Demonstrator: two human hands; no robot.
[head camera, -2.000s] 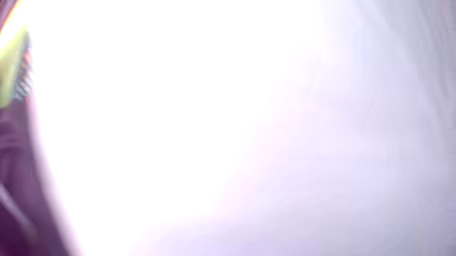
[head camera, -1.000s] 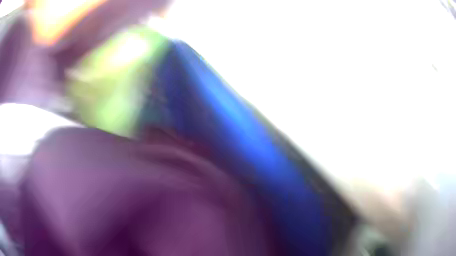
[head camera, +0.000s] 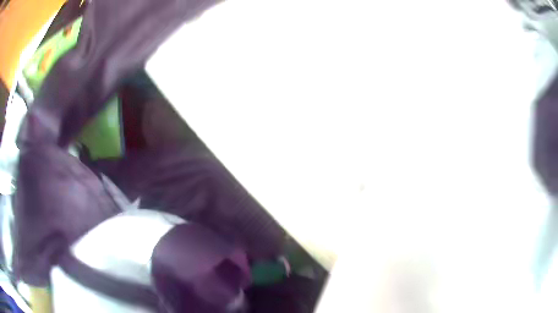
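Neither of my hands can be made out. A large white surface fills the middle and right, too overexposed to show detail. Purple cloth lies in folds at the left and reaches to the top edge; I cannot tell whether it is fabric or clothing. A rounded purple piece lies against white cloth at the lower left. A dark purple panel edge shows at the right rim.
A dark diagonal edge borders the white surface. Bright green items show among the purple cloth, with an orange patch at the top left. A dark green object is near the bottom. Grey metallic parts show at the top right.
The view has swung and become sharper. The broad blue band has gone from view; more purple and white cloth shows at the left, and a dark panel at the right rim.
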